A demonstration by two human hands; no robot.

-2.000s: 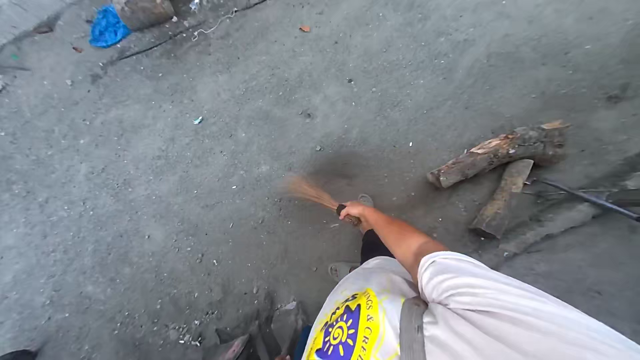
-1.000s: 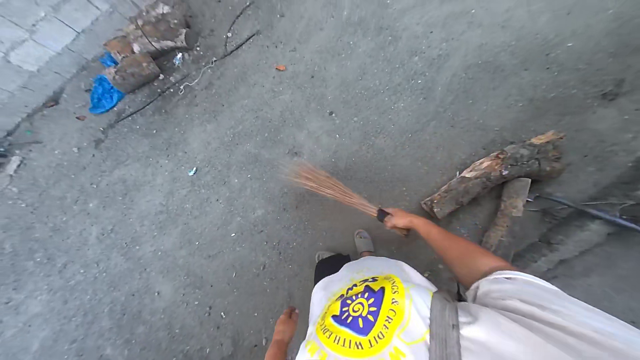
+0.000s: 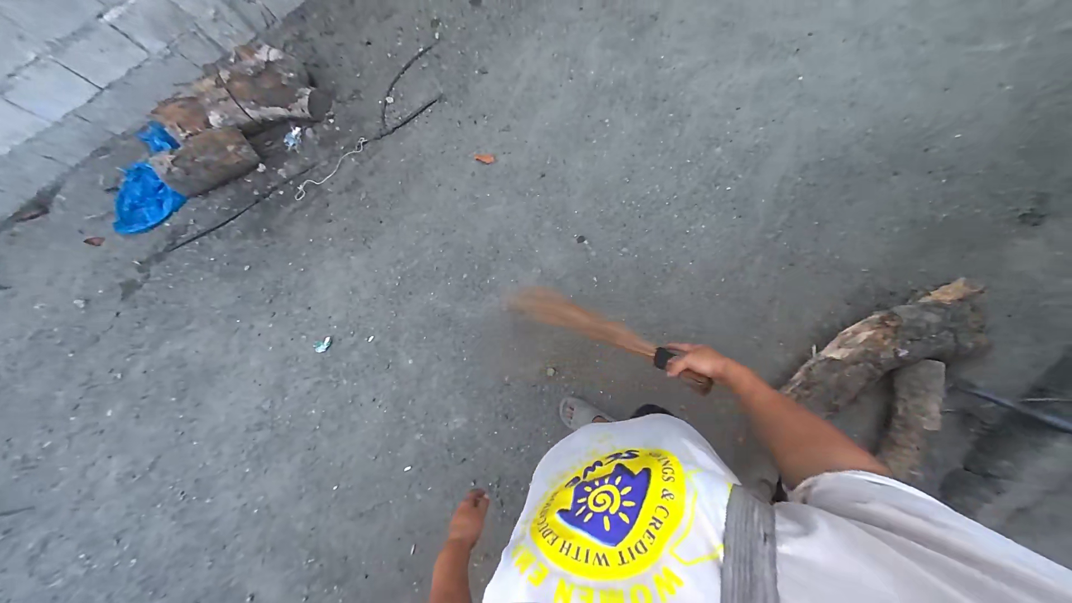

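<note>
My right hand (image 3: 700,363) grips the bound handle end of a stick broom (image 3: 599,325), just behind its black band. The broom's bristles are blurred and point to the left over the grey ground. My left hand (image 3: 470,512) hangs beside my white printed shirt and touches nothing; its fingers look loosely curled, with nothing visible in them. One foot in a light clog (image 3: 580,412) shows below the broom.
Thick logs (image 3: 888,335) lie at the right, near a dark pipe (image 3: 1017,408). More cut logs (image 3: 209,159) and a blue plastic bag (image 3: 146,199) lie by a concrete block wall (image 3: 71,67). A thin black cable (image 3: 239,213), a white string (image 3: 331,170) and small litter (image 3: 322,344) are on the ground.
The broom, held in my right hand throughout, has gone from sharp to blurred since one second ago. My left hand, not visible two seconds ago, now shows at the bottom.
</note>
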